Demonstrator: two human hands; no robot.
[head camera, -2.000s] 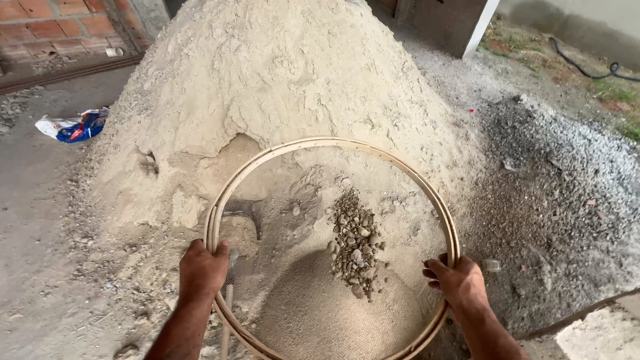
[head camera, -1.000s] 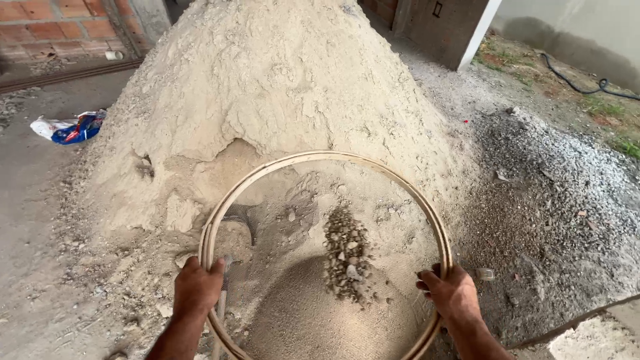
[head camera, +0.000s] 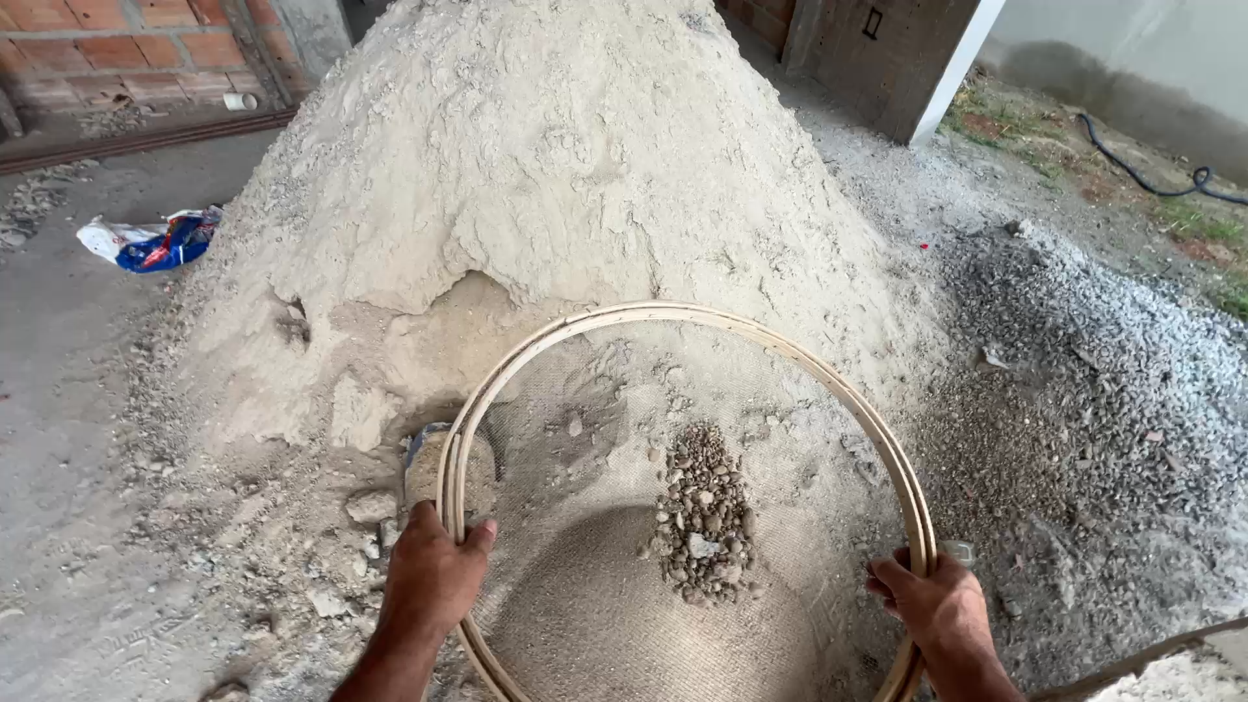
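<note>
A round wooden-rimmed sieve (head camera: 655, 314) with wire mesh is held level between my hands. My left hand (head camera: 439, 565) grips its rim on the left, thumb on top. On the opposite side my right hand (head camera: 934, 595) is closed round the rim. Pebbles and small stones (head camera: 707, 517) lie in a narrow heap on the mesh, right of its middle. Through the mesh a mound of fine sand (head camera: 585, 604) shows below. Partly hidden behind the left rim is what looks like a shovel blade (head camera: 419, 453) with sand on it.
A tall sand pile (head camera: 585, 175) rises ahead, with grey gravel (head camera: 1111, 341) on the right. A crumpled plastic bag (head camera: 161, 242) lies at left, near steel bars (head camera: 146, 139) by a brick wall (head camera: 146, 49). A dark hose (head camera: 1141, 175) lies at upper right. A concrete edge (head camera: 1141, 663) crosses the lower right corner.
The stones on the mesh have shifted and now sit in a differently shaped heap. Both hands keep their hold on the rim.
</note>
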